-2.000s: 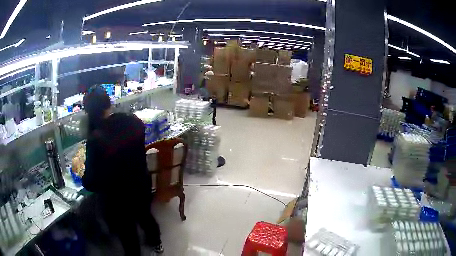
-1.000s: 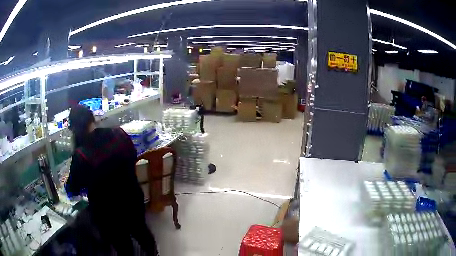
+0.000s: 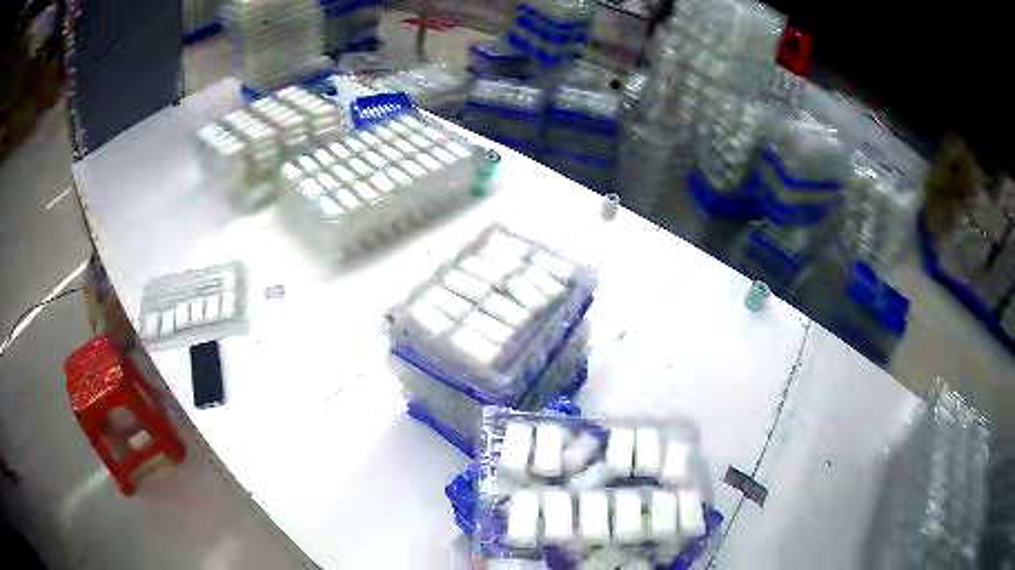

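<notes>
No hand is in view. Nearest in front of me, a clear blister tray (image 3: pixel 595 484) holds rows of white units (image 3: pixel 523 516); one unit in its back row looks tilted. Blue tray edges (image 3: pixel 462 498) show beneath it, and its lower part is cut off by the picture's bottom edge. Behind it and to the left stands a working tray stack (image 3: pixel 490 323) of mixed clear and blue layers, its top tray filled with white units, its layers turned at angles to each other.
White table (image 3: pixel 367 434) carries a phone (image 3: pixel 207 374), small clear tray (image 3: pixel 194 304), wide tray blocks (image 3: pixel 378 189) at far left, teal roll (image 3: pixel 758 295), dark tape patch (image 3: pixel 745 485) and blurred clear trays (image 3: pixel 946 479) at right. Red stool (image 3: pixel 120 412) stands left; stacked trays (image 3: pixel 712 100) stand beyond.
The view has swung right and down from the aisle to the white table. The person and cartons have left the picture; the near tray and working stack have come into view.
</notes>
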